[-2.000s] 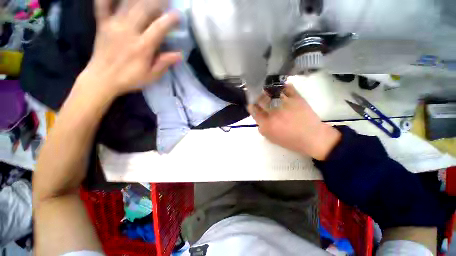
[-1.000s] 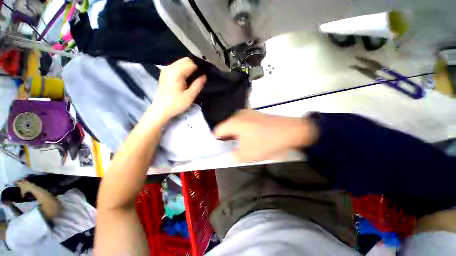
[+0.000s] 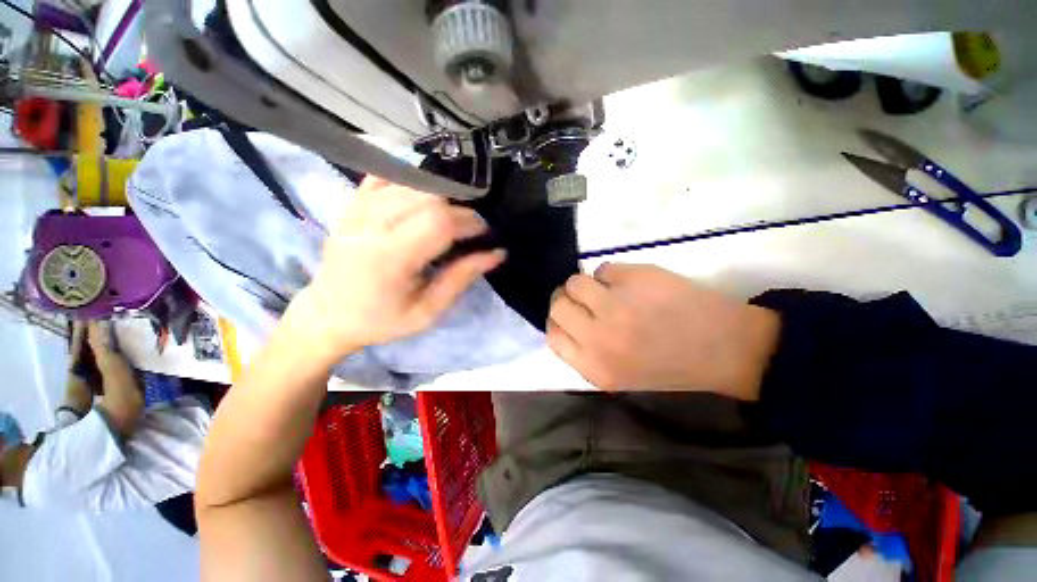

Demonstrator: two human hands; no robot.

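Observation:
Grey fabric (image 3: 245,233) with a dark strip lies left of the needle area, reaching the table's front edge. Black fabric (image 3: 529,233) runs under the presser foot area (image 3: 534,136) of the sewing machine (image 3: 682,40). My left hand (image 3: 404,267) is on the fabric, thumb and fingers apart; whether it pinches cloth cannot be told. My right hand (image 3: 648,330) rests with curled fingers at the right edge of the black and grey cloth; its fingertips are partly hidden, and its grip cannot be told.
Thread snips (image 3: 932,193) lie at right, with black scissor loops (image 3: 864,85) behind. A cone (image 3: 898,51) lies at upper right. A purple device (image 3: 102,267) and yellow spool (image 3: 102,182) are at left. Red baskets (image 3: 455,472) stand below the table. Another person (image 3: 108,443) is at lower left.
The view has shifted, and the machine head now covers more of the black cloth. My left hand has come closer to the presser foot. My right hand has settled at the cloth's edge.

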